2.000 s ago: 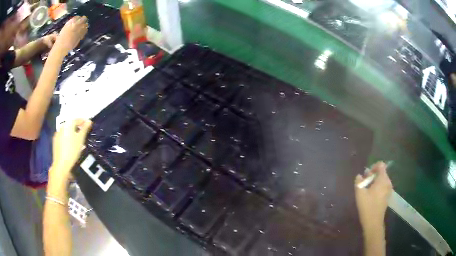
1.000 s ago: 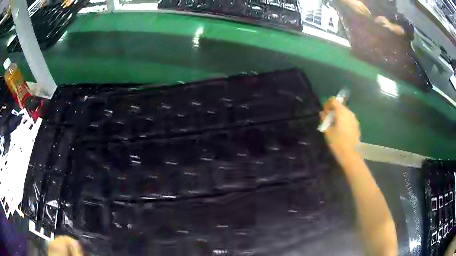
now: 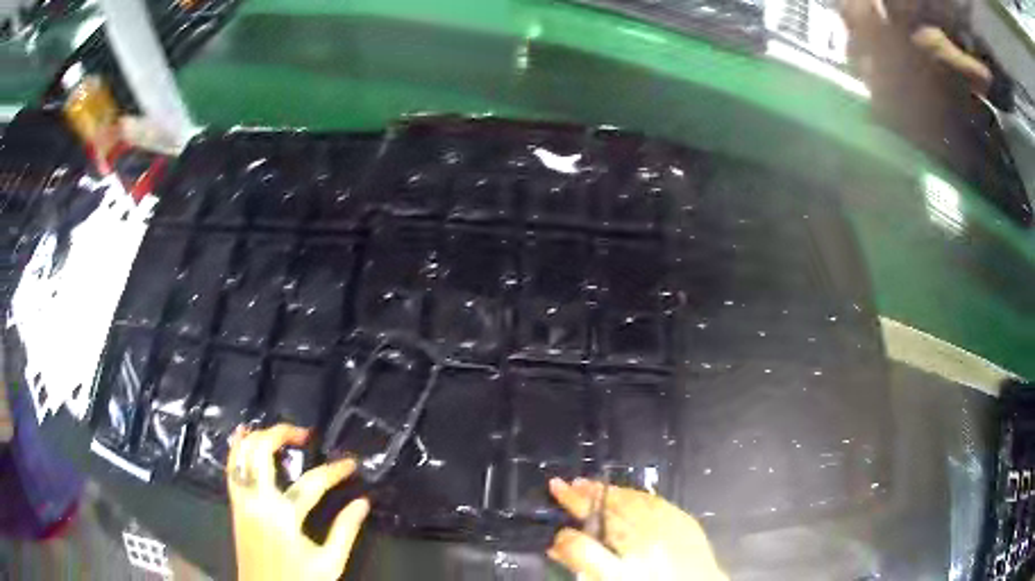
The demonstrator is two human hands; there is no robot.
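A thin black frame [image 3: 426, 397] with a crossbar lies slanted over the large shiny black blister tray [image 3: 556, 272]. My left hand [image 3: 284, 511] is at the tray's near edge, fingers curved and apart. Its fingertips are at the frame's lower end; whether they grip it I cannot tell. My right hand [image 3: 636, 533] is to the right of it, low over the tray's near edge. Its fingers are closed around slim tweezers [image 3: 599, 511], seen only as a short thin line; the tips are hard to make out.
White cut-out sheets [image 3: 80, 295] lie at the left. An orange drink bottle [image 3: 91, 114] stands by a pale post [image 3: 148, 62]. A dotted sheet [image 3: 967, 488] and a dark tray [image 3: 1016, 488] are at the right. Another person's arm [image 3: 951, 57] shows at the upper right.
My right hand has come from the tray's right edge down to the near edge. My left hand has come further into view. The black frame now shows between them.
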